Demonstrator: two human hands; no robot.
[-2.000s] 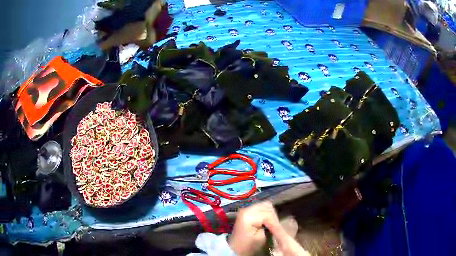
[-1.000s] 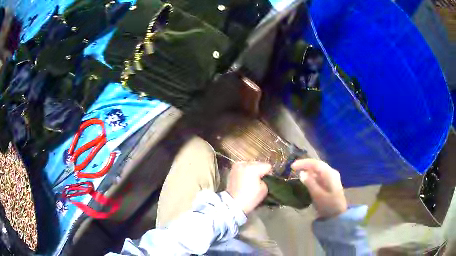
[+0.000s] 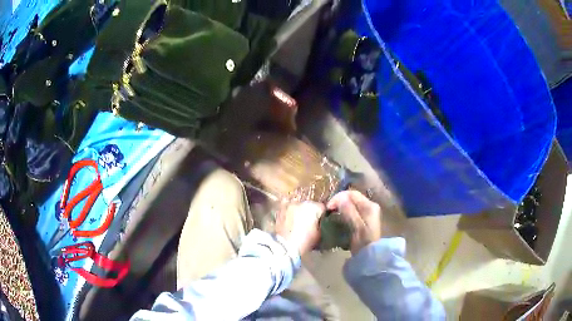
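Note:
A dark green velvet-like pouch (image 3: 335, 232) is held over the lap between both hands. My left hand (image 3: 301, 224) grips its left side with curled fingers. My right hand (image 3: 359, 216) pinches its top right edge; the hands nearly touch. Fine gold-tan strands (image 3: 285, 164) lie on a brown block just beyond the hands, and a thin pale strand runs left from my left hand. What the fingertips do at the pouch edge is too small to tell.
Stacked green pouches (image 3: 182, 69) lie on the blue cloth (image 3: 103, 135) at upper left. Red-handled scissors (image 3: 84, 199), smaller red snips (image 3: 76, 251) and a red strap (image 3: 108, 271) lie near its edge. A blue bin (image 3: 464, 94) and cardboard boxes (image 3: 502, 235) stand right.
My right hand has moved left, closer to my left hand, and less of the pouch shows. The view has shifted a little, so the table things sit further left.

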